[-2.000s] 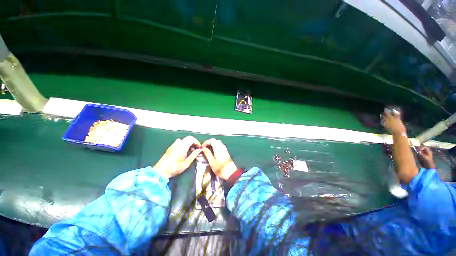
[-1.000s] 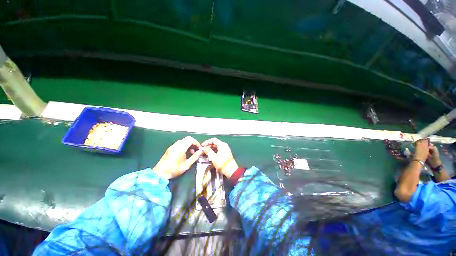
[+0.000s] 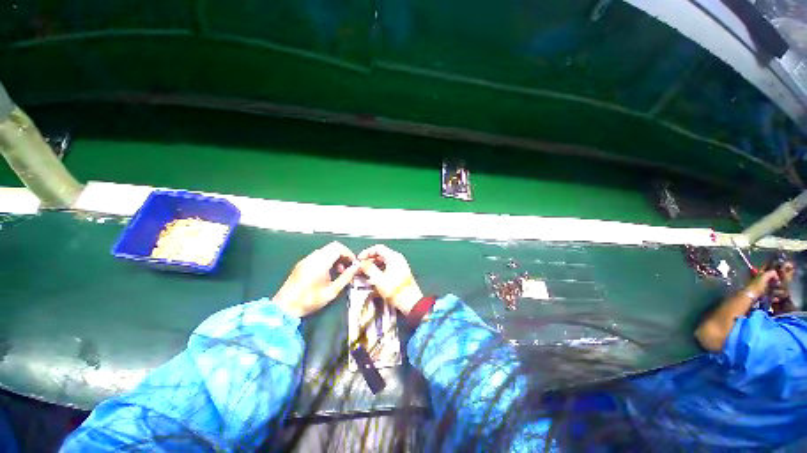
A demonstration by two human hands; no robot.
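Note:
A phone unit [image 3: 373, 327], silvery with pale patches, lies flat on the dark-green mat in front of me. A black strip [image 3: 367, 370] sits at its near end. My left hand [image 3: 316, 279] and my right hand [image 3: 389, 280] meet at the unit's far end, fingertips together. They pinch a small reddish part [image 3: 360, 264] that is mostly hidden between the fingers. Dark strands blur the near part of the view.
A blue bin [image 3: 130, 245] with pale bits [image 3: 190, 241] stands left. A clear sheet [image 3: 566, 326] with red-brown bits [image 3: 508, 289] and a white piece [image 3: 534, 288] lies right. Beyond the white edge [image 3: 372, 220], a unit [image 3: 457, 180] sits on the belt. Another person's arm [image 3: 731, 318] is far right.
The unit on the belt has moved right. A dark item has appeared at the belt's left. The other person's hands have drawn back from the belt to the bench. My hands have barely moved.

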